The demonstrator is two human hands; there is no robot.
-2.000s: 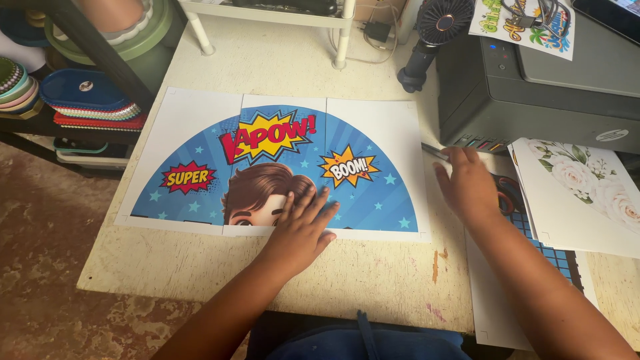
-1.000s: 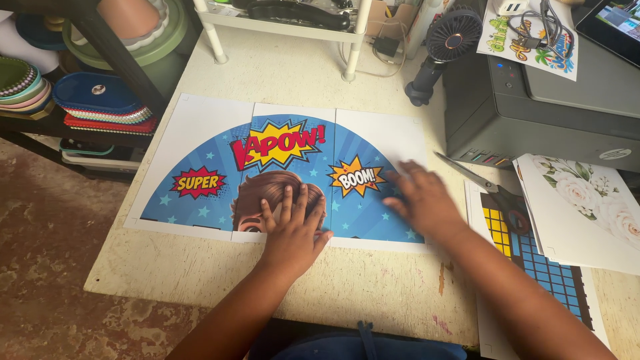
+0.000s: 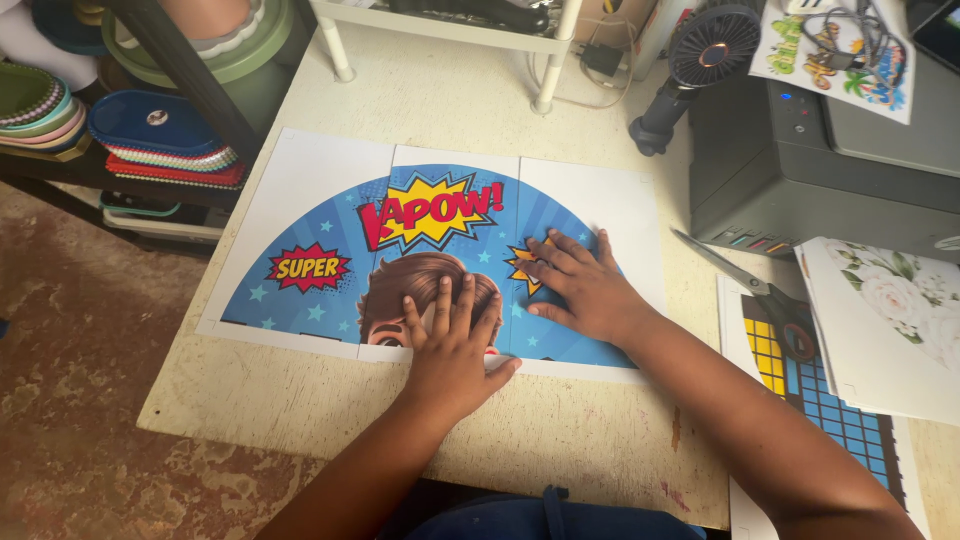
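Observation:
Three printed paper sheets lie side by side on the table, together showing a blue comic-style half circle. My left hand [image 3: 454, 349] rests flat with spread fingers on the middle sheet [image 3: 442, 202], over a cartoon head with brown hair. On the right sheet [image 3: 555, 334], my right hand [image 3: 585, 289] lies palm down, fingers apart, partly covering an orange burst. The left sheet [image 3: 292, 225] carries a red burst with yellow lettering, and neither hand touches it. A large red word runs across the seam between the left and middle sheets. Both hands hold nothing.
Scissors [image 3: 769, 289] lie right of the sheets on a yellow and blue grid print [image 3: 840, 420], beside a stack of floral prints [image 3: 892, 315]. A printer [image 3: 780, 165] and handheld fan [image 3: 690, 71] stand behind. A white rack [image 3: 442, 26] stands at the back; shelves with trays [image 3: 154, 124] are at left.
My right hand has moved left from beside the scissors onto the right sheet. The scissors and grid print, partly covered by it earlier, now show. My left hand has stayed on the middle sheet.

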